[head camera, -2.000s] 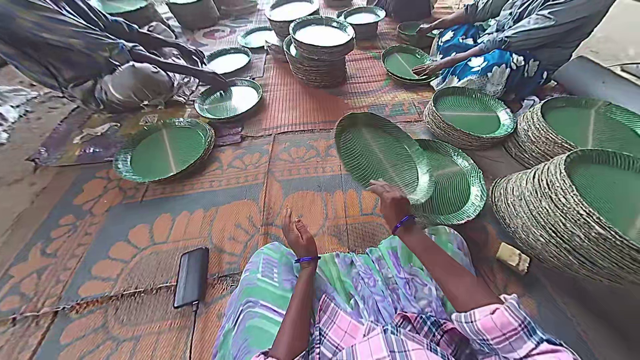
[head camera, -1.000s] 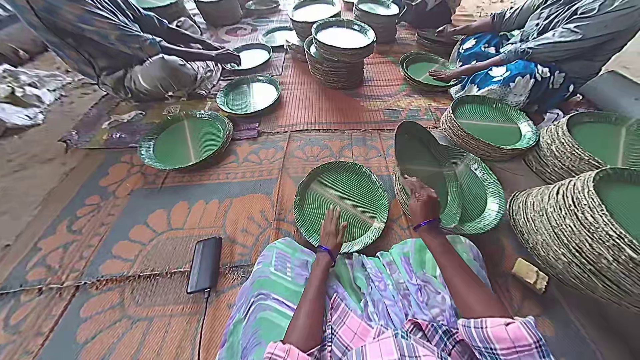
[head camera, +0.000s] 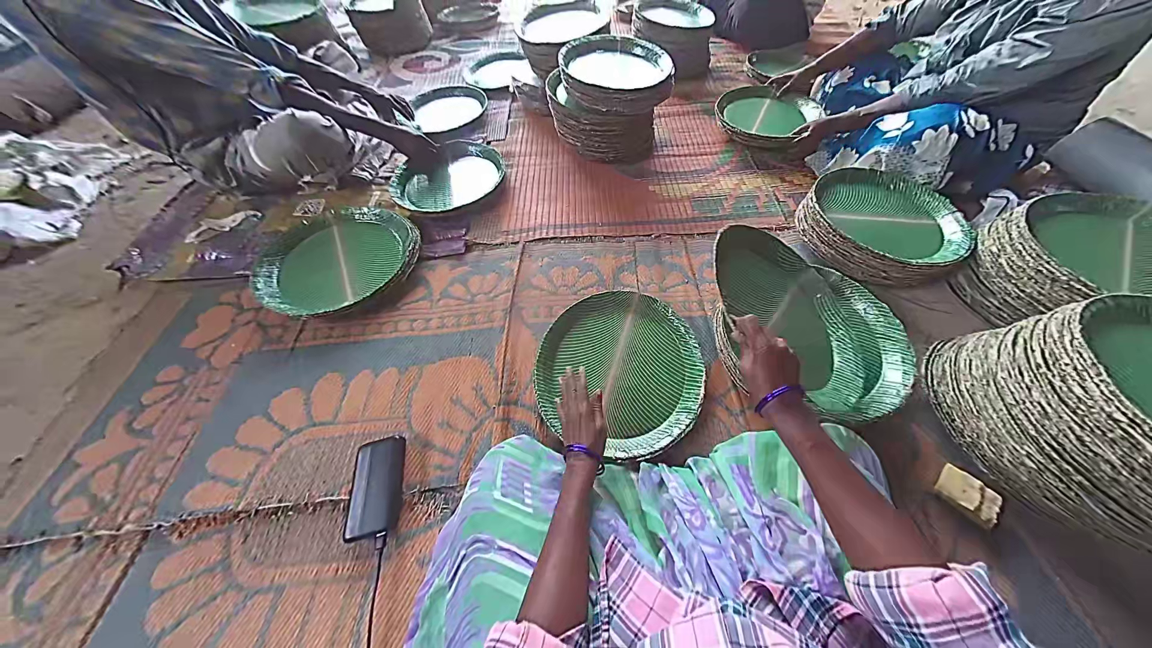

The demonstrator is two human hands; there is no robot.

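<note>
A round green leaf-pattern plate (head camera: 643, 360) lies on the mat just before my lap. My left hand (head camera: 582, 412) rests on its lower left part, fingers apart, holding nothing. To the right, my right hand (head camera: 765, 360) has its fingers on the near left edge of a tilted green plate (head camera: 765, 279), whose far left rim stands up off the pile of green plates (head camera: 877, 360) beneath it. The thumb is partly hidden. Both wrists bear blue bangles.
Tall stacks of green plates (head camera: 1035, 423) (head camera: 886, 220) stand at the right, beside a small yellowish block (head camera: 967, 495). Another green plate pile (head camera: 337, 261) lies at the left. A black power bank (head camera: 375, 489) with a cable is on the mat. Two people handle plates farther off.
Two seconds ago my left hand was above my lap, with no plate under it; it now rests on a plate there. My right hand remains at the right-hand plates.
</note>
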